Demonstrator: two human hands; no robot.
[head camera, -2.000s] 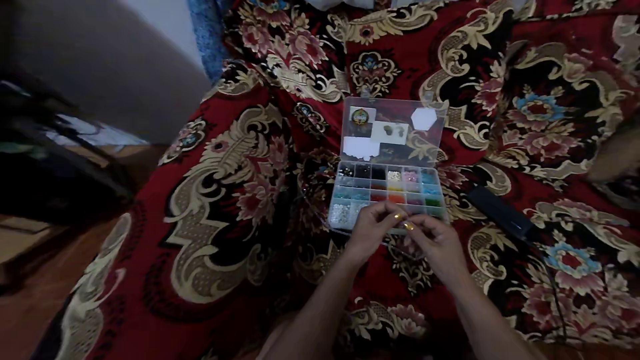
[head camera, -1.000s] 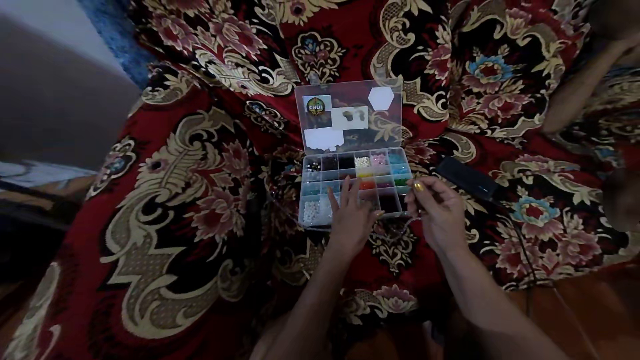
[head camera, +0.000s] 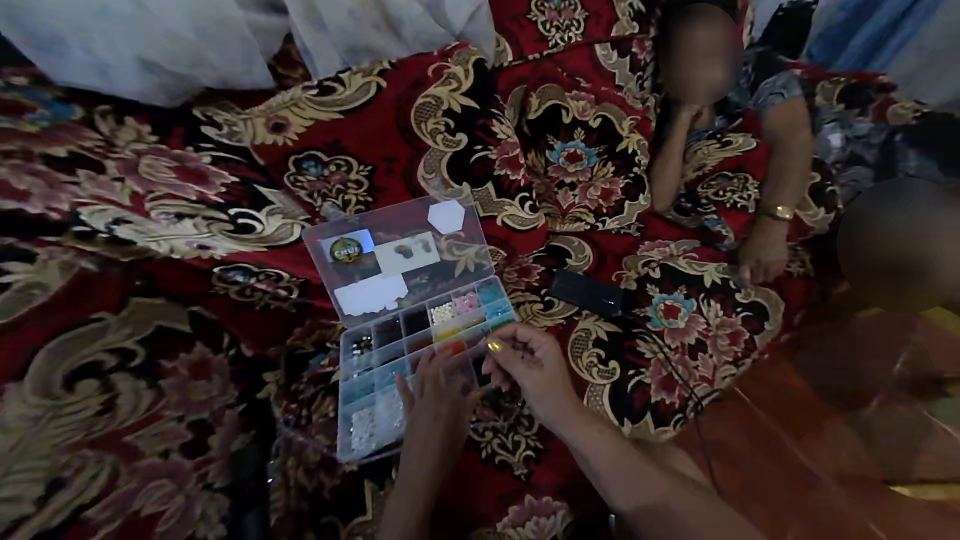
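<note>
A clear plastic compartment box (head camera: 346, 397) of small beads lies with its lid (head camera: 465, 251) raised, on a red patterned cloth. White beads (head camera: 365, 431) fill the near left compartments; pink beads (head camera: 466, 301), black, yellow, red and blue ones fill others. My left hand (head camera: 437, 394) is over the middle and near compartments, fingers spread and pointing down; no held thing shows. At the box's right edge, my right hand (head camera: 525, 360) has thumb and fingertips pinched together. Whatever may be between them is too small to make out. The thumb's nail looks yellow.
A black oblong case or device (head camera: 586, 293) lies right of the box, with a dark cable (head camera: 694, 390) running nearby. Another person (head camera: 784, 142) sits at the upper right, a hand (head camera: 763, 251) resting on the cloth. White curtain fabric (head camera: 150, 45) hangs at the back.
My two hands were together at the box's near edge two seconds ago; then my left hand moved left over the compartments, where it remains. The view has swung to the right.
</note>
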